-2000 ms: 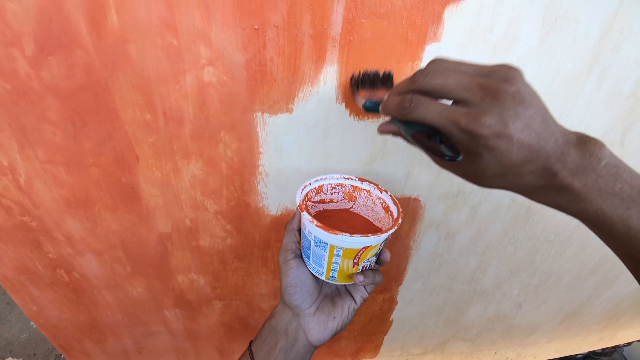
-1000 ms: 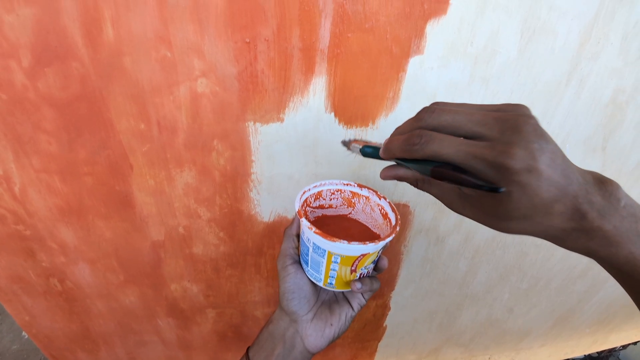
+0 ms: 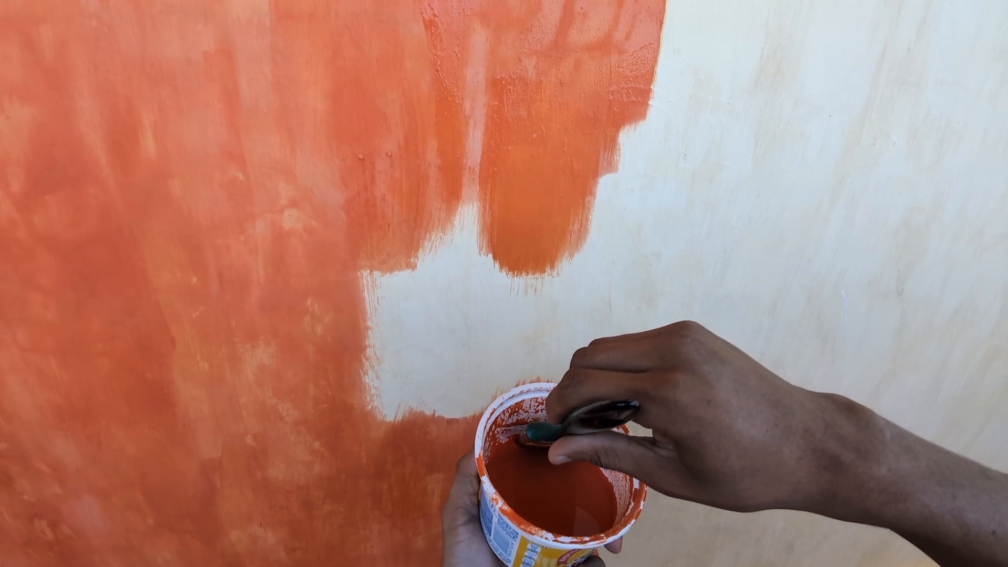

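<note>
Near the bottom centre, my left hand (image 3: 465, 512) holds a plastic tub (image 3: 504, 520) from below and the side; most of this hand is cut off or behind the tub. Orange paint (image 3: 551, 488) lies inside, and paint smears coat the tub's rim and inner wall. Above the tub's right side, my right hand (image 3: 693, 417) pinches a paintbrush (image 3: 583, 419) with a dark green handle. Its head points down into the tub at the far inner wall, with the bristles mostly hidden.
Behind the tub spreads a broad, flat surface. Orange paint (image 3: 197, 276) covers its left side and upper middle, with a ragged brushed edge. The pale part (image 3: 787, 197) lies to the right and dips into a notch above the tub.
My right hand has moved the paintbrush from the painted edge down into the tub. The tub sits lower in view. Two seconds ago the bristles touched the orange strip at upper centre.
</note>
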